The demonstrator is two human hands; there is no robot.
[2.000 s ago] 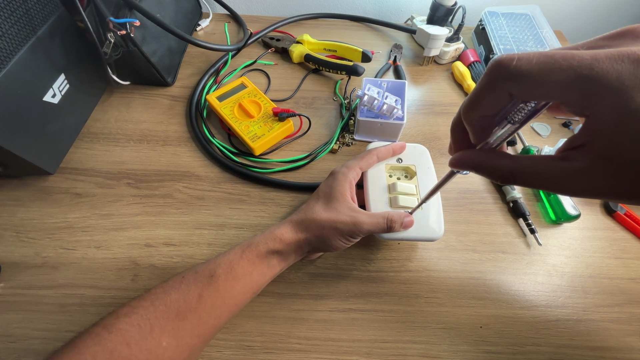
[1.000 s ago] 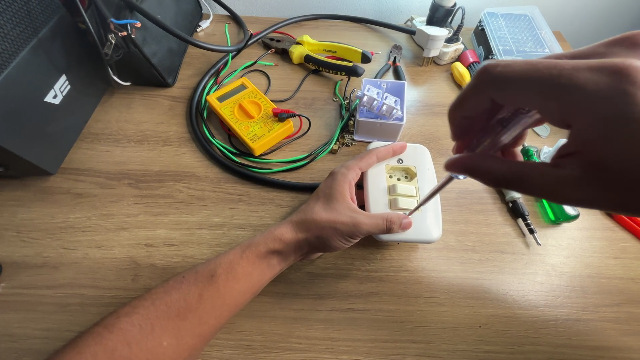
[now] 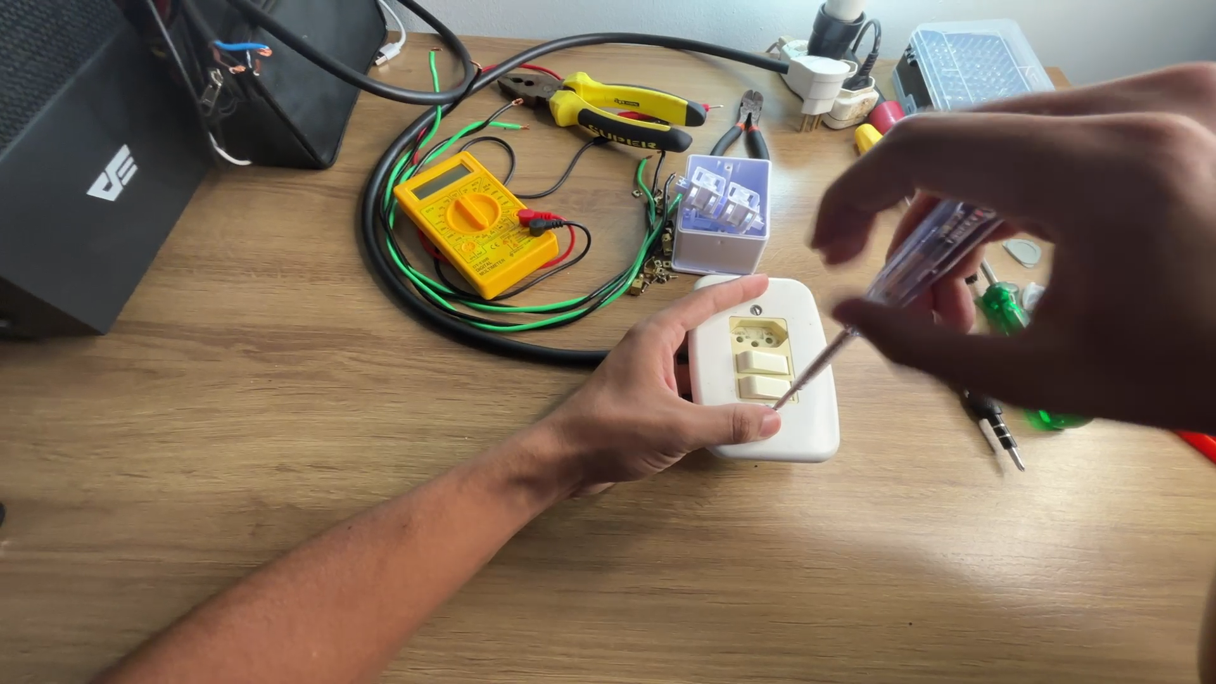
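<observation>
A white wall plate [image 3: 812, 380] with a cream socket outlet [image 3: 759, 333] and two rocker switches [image 3: 763, 375] lies on the wooden desk. My left hand [image 3: 655, 399] grips its left side, index finger at the top edge and thumb across the lower face. A slotted screw [image 3: 756, 311] shows above the outlet. My right hand [image 3: 1035, 247] holds a screwdriver [image 3: 912, 271] by its clear handle. The tilted shaft runs down to the plate beside my left thumb, below the switches. Whatever lies under the tip is hidden by the thumb.
A yellow digital multimeter [image 3: 476, 224] sits inside a loop of black cable [image 3: 370, 223] with green wires. Beyond the plate are a translucent box [image 3: 722, 249], combination pliers [image 3: 627, 109] and diagonal cutters [image 3: 750, 119]. A green-handled screwdriver [image 3: 1002, 299] lies right. A black case [image 3: 104, 218] stands left.
My right hand has shifted and turned slightly about the screwdriver handle, its fingers more spread. The screwdriver tip stays by my left thumb. My left hand and the plate have not plainly moved.
</observation>
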